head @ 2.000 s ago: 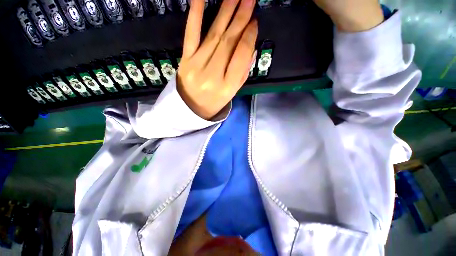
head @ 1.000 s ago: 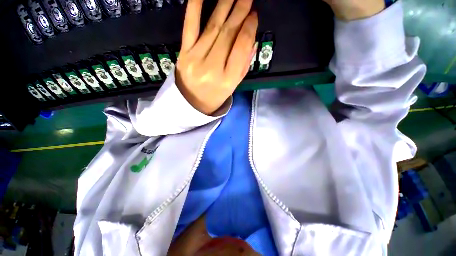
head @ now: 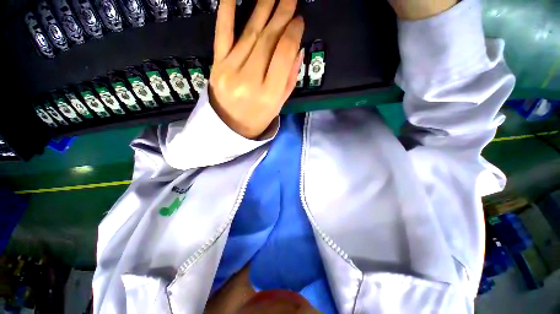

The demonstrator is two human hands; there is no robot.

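A black tray [head: 356, 55] holds two rows of parts. The near row has several narrow green circuit boards [head: 178, 84] with pale centres and dark surrounds; one [head: 316, 67] stands right of my left hand. The far row has several glossy black oval housings [head: 66, 26], cut by the top edge. My left hand [head: 252, 80] is over the tray, back up, fingers stretched forward and somewhat apart. It hides part of the near row. Some fingertips are cut off, so any held thing is hidden. Of my right hand [head: 423, 7] only the wrist end shows at the top edge.
A green surface [head: 522, 37] lies right of the tray. A green floor with a yellow line [head: 73, 186] shows lower left. Blue bins [head: 513, 239] and other blurred items are at the lower right. My pale smock fills the lower middle.
The near-row parts right of my left hand and both hands have shifted slightly left in the picture. The right wrist has moved further out at the top; its blue strap no longer shows.
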